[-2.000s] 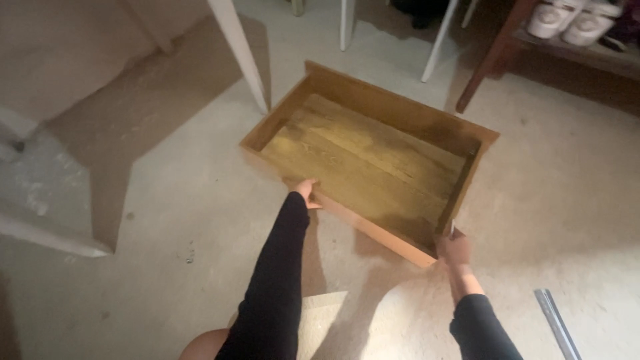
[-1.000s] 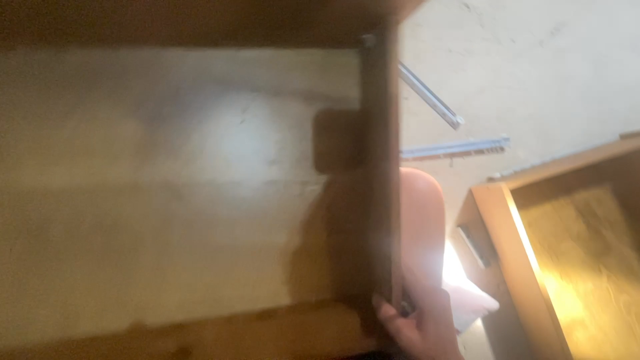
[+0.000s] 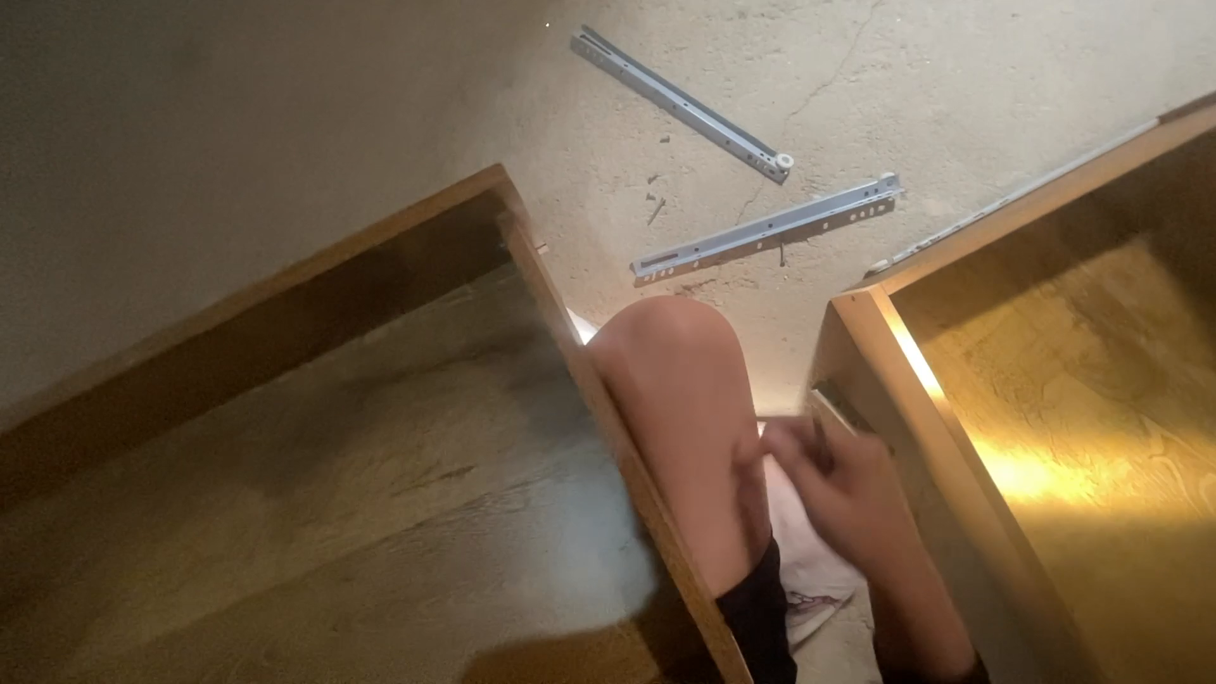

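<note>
My right hand [image 3: 850, 489] is blurred beside my bare knee, near the front of a wooden drawer [image 3: 855, 294] at the right. Its thumb and fingers are curled; whether they hold something small cannot be told. A metal handle [image 3: 836, 408] on that drawer front lies just behind the fingers. On the left a second wooden drawer [image 3: 617, 437] is tilted, its inside facing me and its edge against my leg. My left hand is not in view. Two metal drawer slides with rollers lie on the floor, one slide [image 3: 684, 106] farther off, the other slide [image 3: 769, 228] nearer.
Several small screws [image 3: 655, 209] lie on the concrete floor [image 3: 836, 57] near the slides. Another metal slide [image 3: 1007, 195] runs along the outer side of the right drawer. A whitish cloth or shoe [image 3: 807, 560] shows beneath my right hand.
Two seconds ago both my hands were on a drawer on the floor. Since one second ago my right hand has left the edge of the left drawer and moved toward the right drawer's front.
</note>
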